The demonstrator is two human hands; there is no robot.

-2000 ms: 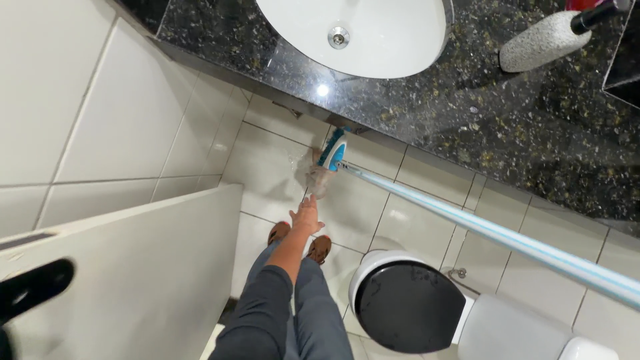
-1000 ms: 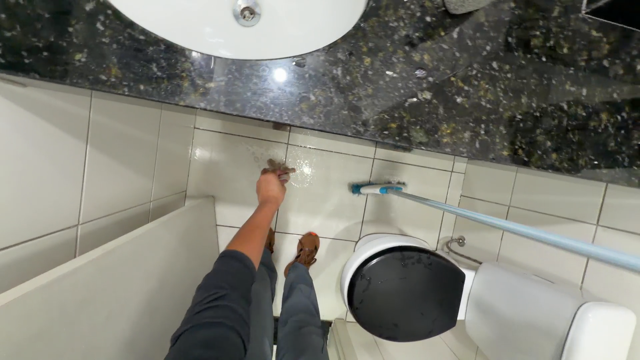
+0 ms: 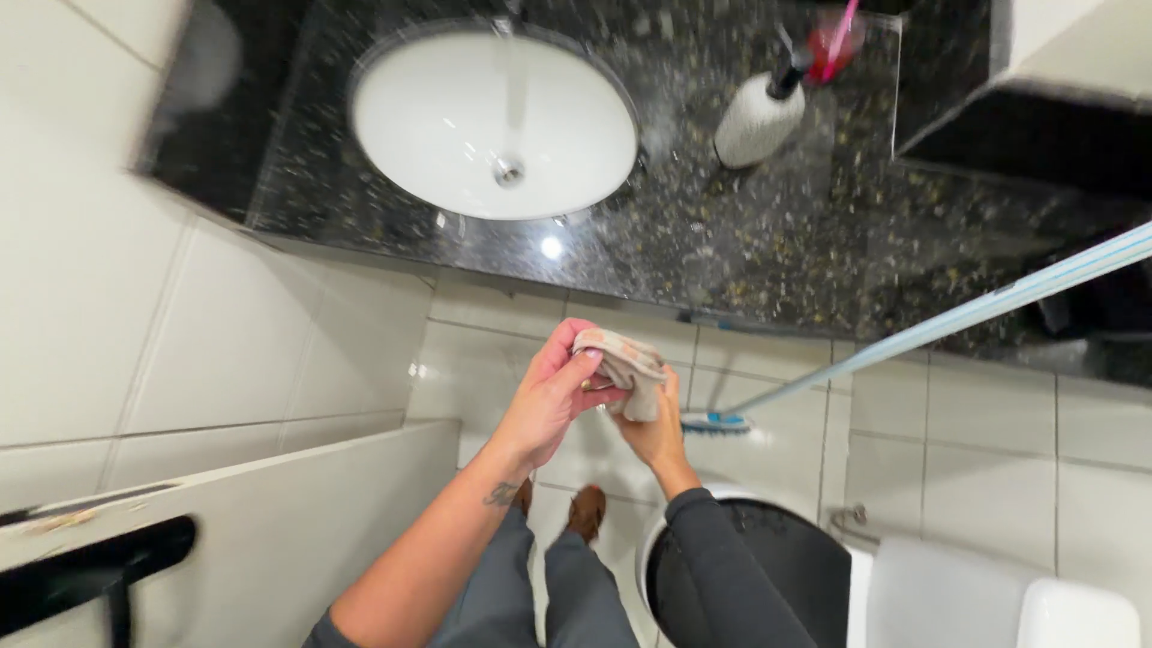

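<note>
A damp-looking, light cloth (image 3: 634,369) with faint orange marks is bunched between both hands, over the tiled floor in front of the counter. My left hand (image 3: 558,382) grips its left end, with the thumb on top. On the cloth's right side, my right hand (image 3: 657,427) holds the lower part, its fingers partly hidden behind the fabric. Beyond my right hand, a blue and white brush head (image 3: 715,422) rests on the floor, joined to a long light-blue pole (image 3: 954,319) that slants up to the right.
A black granite counter (image 3: 765,252) with an oval white sink (image 3: 495,117) spans the top. On it stand a textured soap dispenser (image 3: 760,121) and a red object (image 3: 835,45). A toilet with a black lid (image 3: 756,567) is at lower right, a door (image 3: 297,531) at left.
One hand was low near the floor in the earlier frames; now both hands are raised together with the cloth between them. The view has shifted, showing more of the counter.
</note>
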